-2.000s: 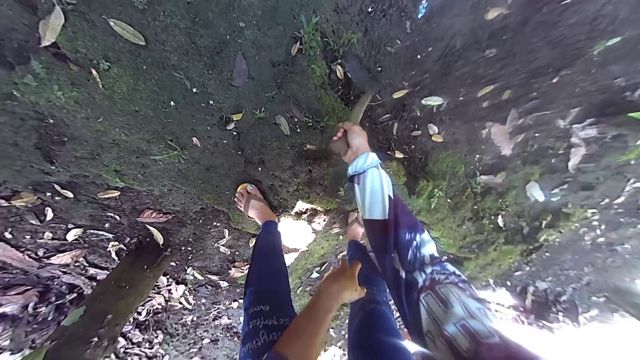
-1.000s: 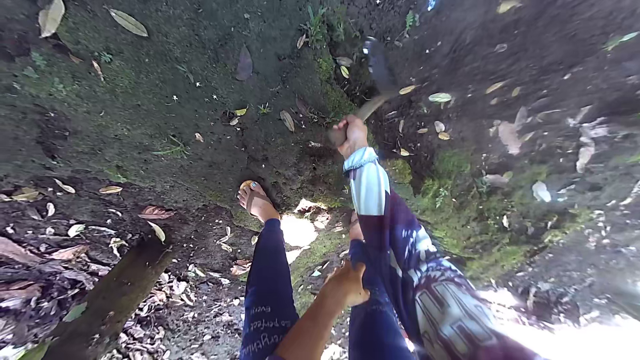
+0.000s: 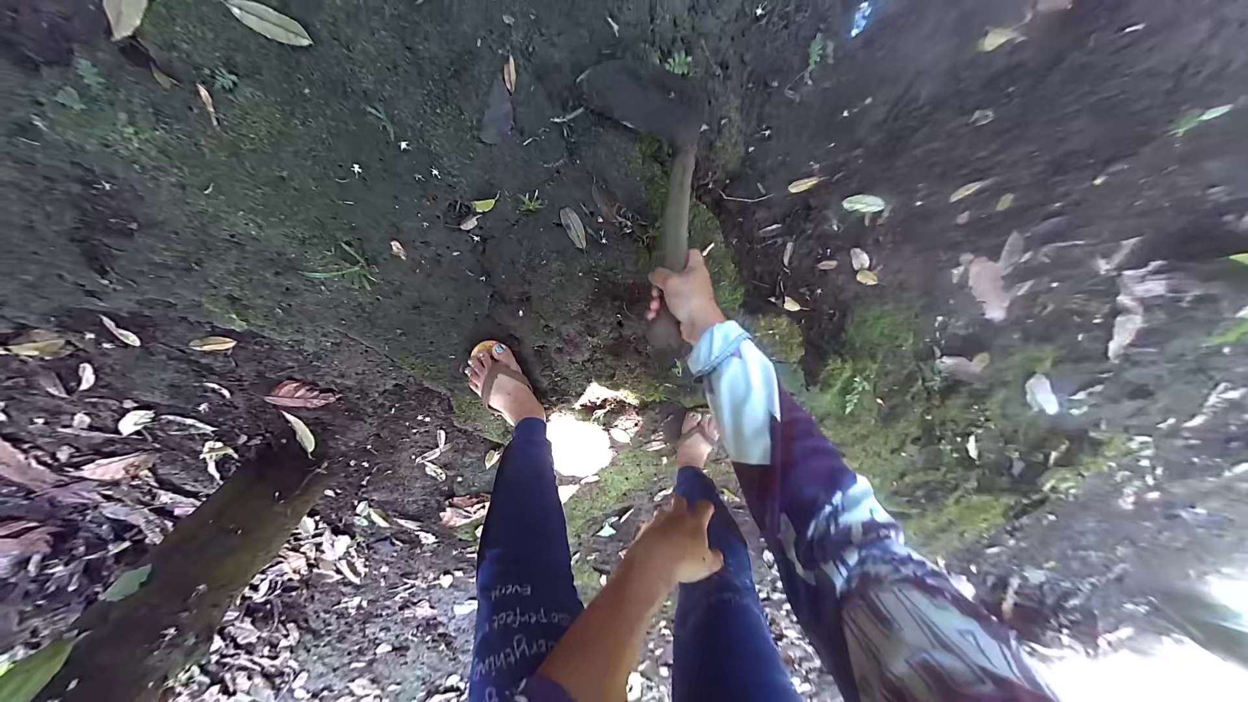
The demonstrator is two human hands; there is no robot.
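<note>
My right hand (image 3: 685, 297) is closed around the lower part of a wooden handle (image 3: 680, 205), whose end shows below the fist. At its top the tool has a wide, dark, blurred blade (image 3: 639, 97), held over mossy ground; the exact kind of tool cannot be told. The right arm wears a long patterned sleeve. My left hand (image 3: 687, 546) rests on my right leg near the knee, bare, with no tool in it. Its fingers are partly hidden against the dark blue trousers.
My sandalled left foot (image 3: 502, 385) stands on dark soil, my right foot (image 3: 696, 439) on lower ground beside a mossy edge. A log (image 3: 195, 575) lies at lower left among dry leaves. A mossy bank (image 3: 907, 419) runs to the right.
The blade has swung left, from the upper right of my right hand to its upper left, and the handle is now nearly upright in view. My left hand stays at the leg.
</note>
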